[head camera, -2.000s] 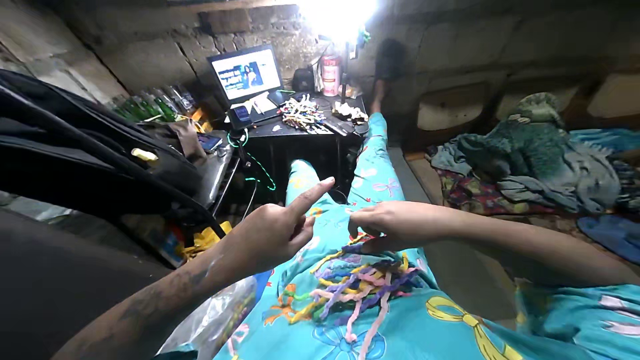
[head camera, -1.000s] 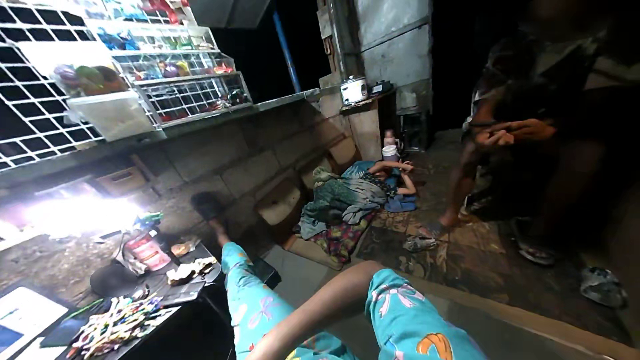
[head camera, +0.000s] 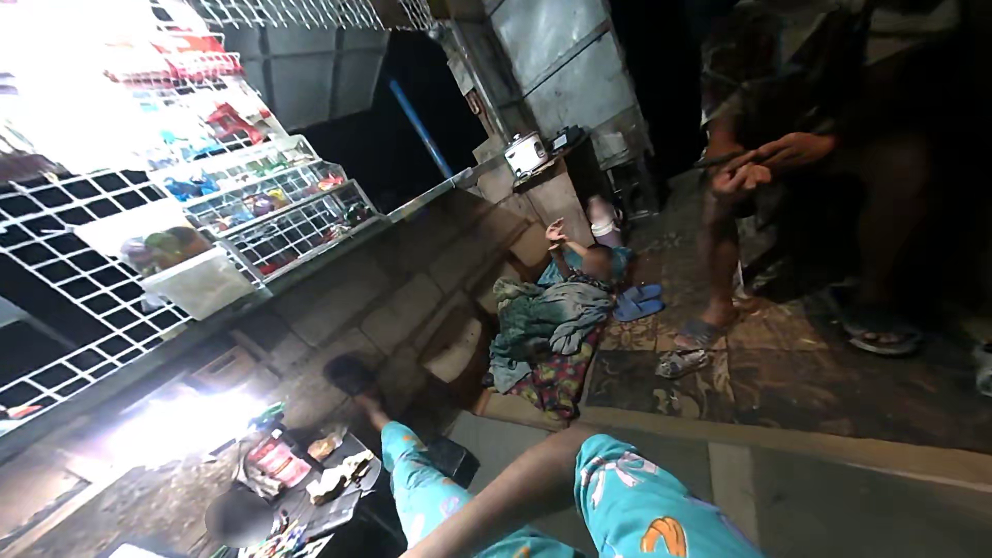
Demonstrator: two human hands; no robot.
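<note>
Neither of my hands shows; a bare forearm (head camera: 504, 496) runs from a turquoise patterned sleeve (head camera: 651, 504) down past the lower edge, and its hand is cut off. Behind it, my leg in turquoise patterned trousers (head camera: 426, 480) stretches toward the block wall. At the lower left, the small table (head camera: 341, 515) bears a bundle of colorful strands (head camera: 283, 539), a crumpled pale cloth (head camera: 341, 477) and a red-labelled container (head camera: 279, 461). What my hands hold or touch is hidden.
A person lies by a heap of green and grey cloth (head camera: 550, 318), with blue slippers (head camera: 638, 302) alongside. Another person's hands (head camera: 767, 159) are at the upper right. A white wire rack (head camera: 287, 209) with packets and a rice cooker (head camera: 527, 153) stand along the wall ledge.
The view has swung up and to the right. Both hands, seen over the yarn-like strands on my lap two seconds ago, are out of sight, as are those strands.
</note>
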